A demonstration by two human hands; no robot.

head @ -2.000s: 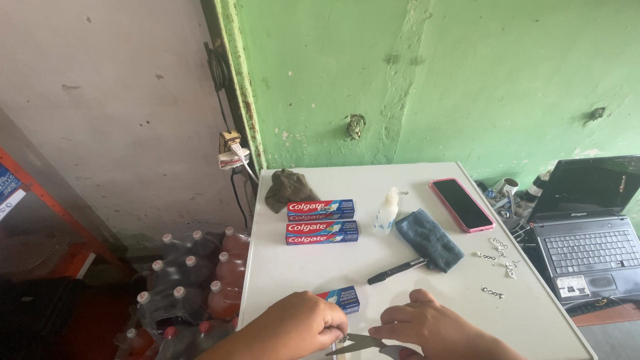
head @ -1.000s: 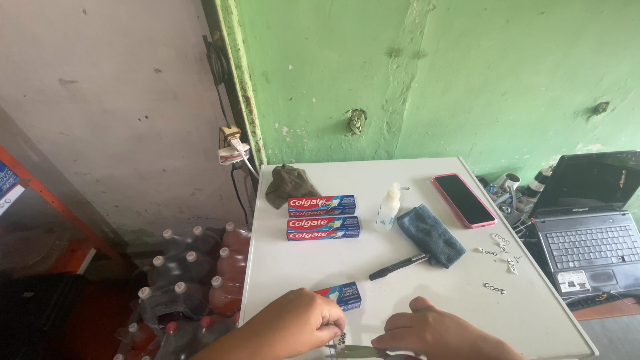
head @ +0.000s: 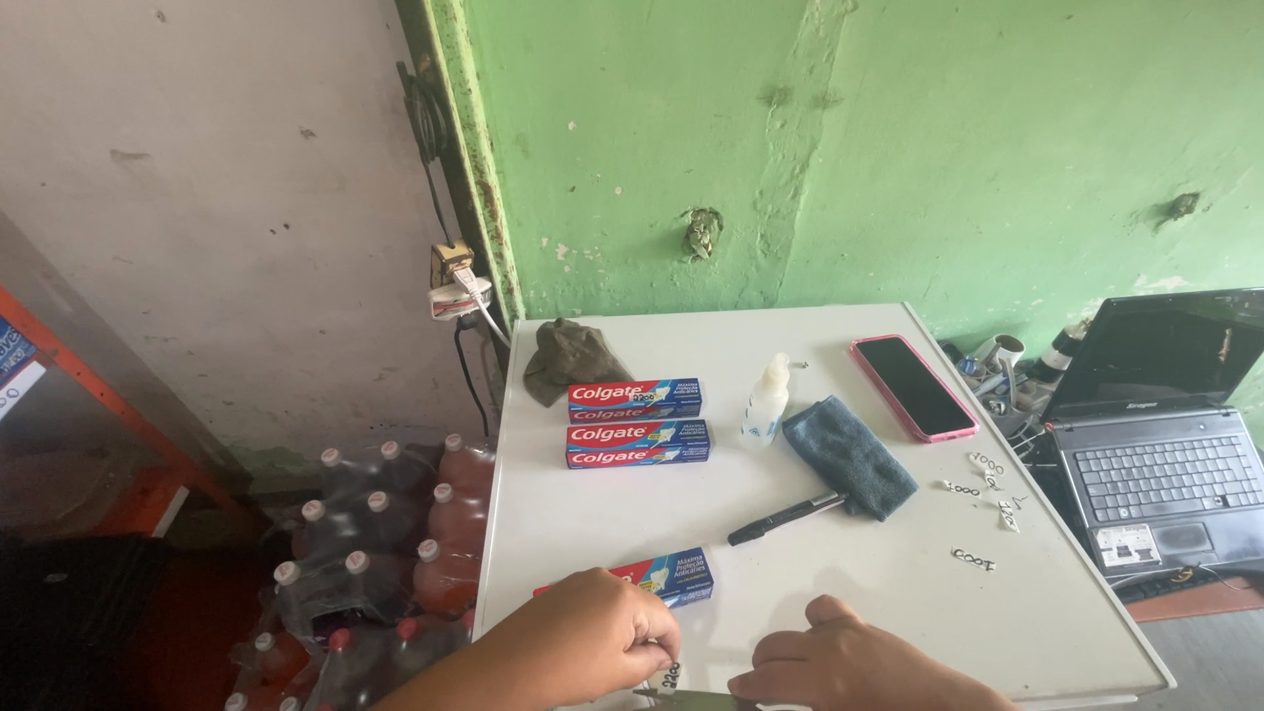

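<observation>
My left hand (head: 607, 637) pinches a small paper slip (head: 671, 675) with handwritten figures at the front of the white table (head: 592, 513). My right hand (head: 829, 657) is closed around scissors, whose blades (head: 691, 697) point left at the slip; their handles are mostly hidden. Just beyond my left hand lies a Colgate toothpaste box (head: 681, 578), partly covered by it. Two more boxes, the rear one (head: 632, 399) with a slip on it and the nearer one (head: 637, 443), lie farther back. A black marker (head: 785, 518) touches a folded blue cloth (head: 851, 459).
A small white bottle (head: 765, 400), a pink-edged phone (head: 913, 387) and a dark crumpled cloth (head: 573, 360) are on the table. Several cut slips (head: 974, 560) lie at the right. A laptop (head: 1165, 474) stands beyond the right edge; wrapped drink bottles (head: 375, 533) stand left, below.
The scissors' blades, spread apart two seconds ago, now appear closer together beside the slip. Both hands have stayed in nearly the same place.
</observation>
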